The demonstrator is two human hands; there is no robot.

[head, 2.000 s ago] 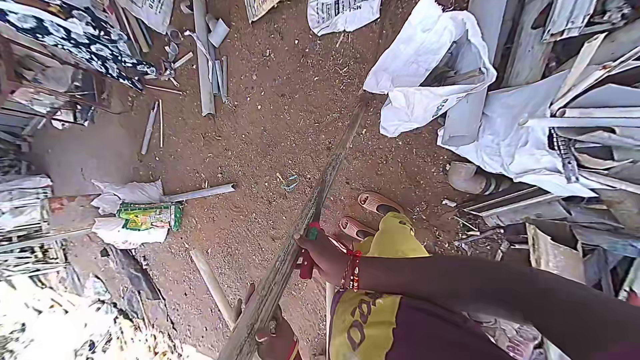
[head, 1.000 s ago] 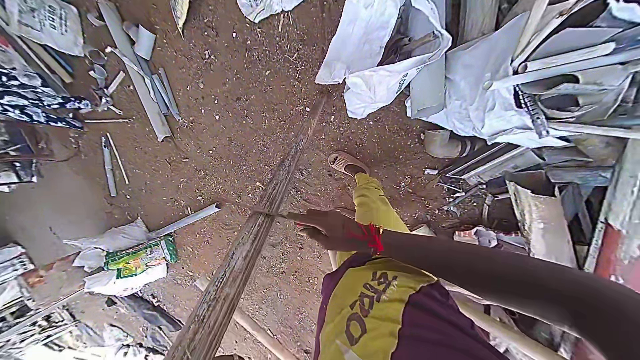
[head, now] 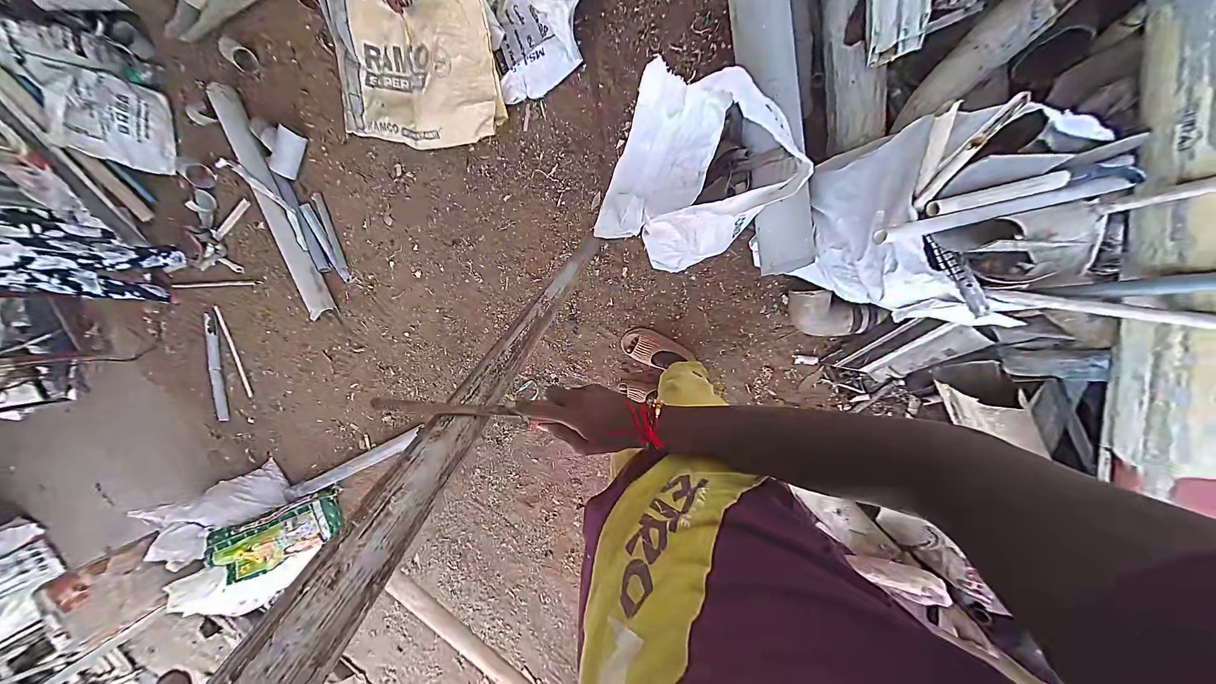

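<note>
My right hand [head: 591, 418] grips one end of a thin, narrow brownish tool [head: 456, 409], possibly a blade. It lies across a long weathered wooden pole [head: 427, 465], crossing it near its middle. The pole slants from the lower left to the ground near a white woven sack [head: 665, 152]. Red threads circle my right wrist. My left hand is out of view.
Grey pipes [head: 266, 199] lie on the ground at upper left, below a printed beige sack [head: 418, 76]. Piled pipes and scrap [head: 1026, 199] line the right side. A green printed packet [head: 275, 537] lies left of the pole, a pale pole [head: 456, 627] to its right.
My right hand no longer grips a red and green object at the pole and now holds the thin tool across it. My left hand, on the pole two seconds ago, has left the view.
</note>
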